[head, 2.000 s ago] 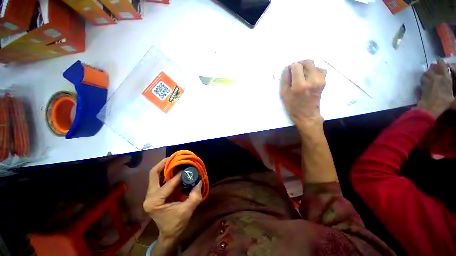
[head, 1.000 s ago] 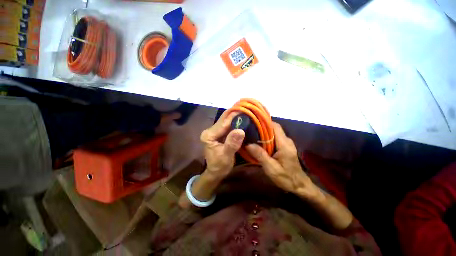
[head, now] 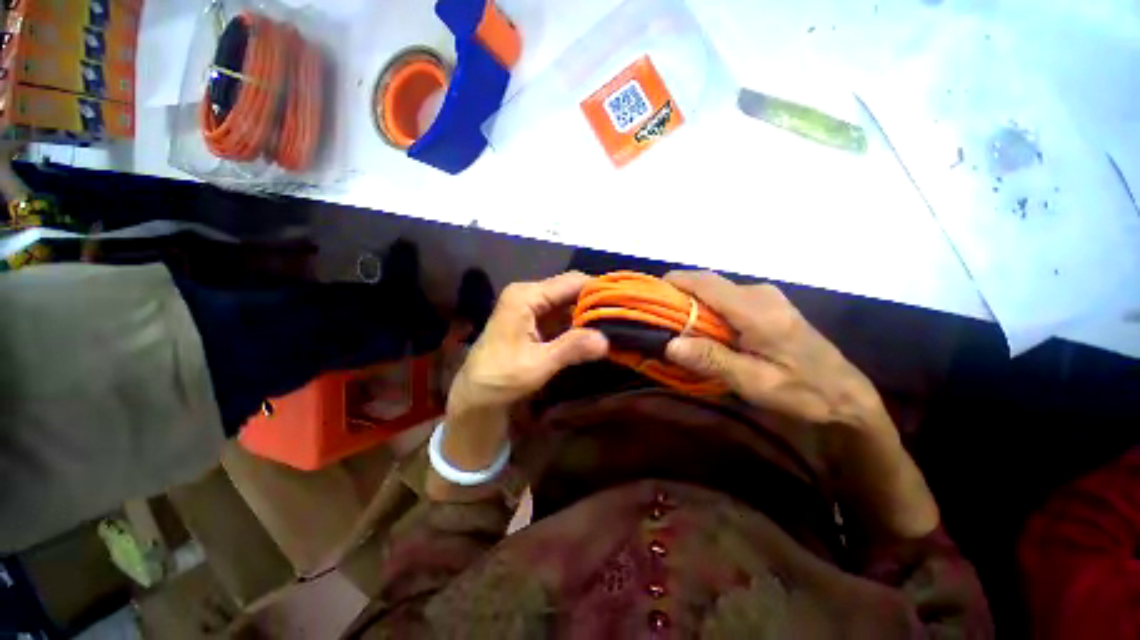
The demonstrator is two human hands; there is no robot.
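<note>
A coiled orange cable (head: 640, 298) is held over the lap, just off the table's front edge. A black part (head: 638, 335) lies along its near side, and a thin pale band crosses the coil at its right. My left hand (head: 525, 344) holds the coil's left end, thumb on the black part. My right hand (head: 775, 350) grips the right end, thumb near the pale band. Both hands are bare. The fingertips behind the coil are hidden.
On the white table (head: 750, 213) are a clear tray with orange coils (head: 269, 94), a blue tape dispenser (head: 463, 106), an orange QR card (head: 634, 110), a yellowish-green blade tool (head: 803, 120) and a white sheet (head: 1025, 188). A red stool (head: 313, 419) and a person's leg (head: 100, 388) are at left.
My right hand came from the table to the coil. The coil is now turned, with its black part lengthwise instead of its round end showing. The view shifted left, and a person's leg moved further in.
</note>
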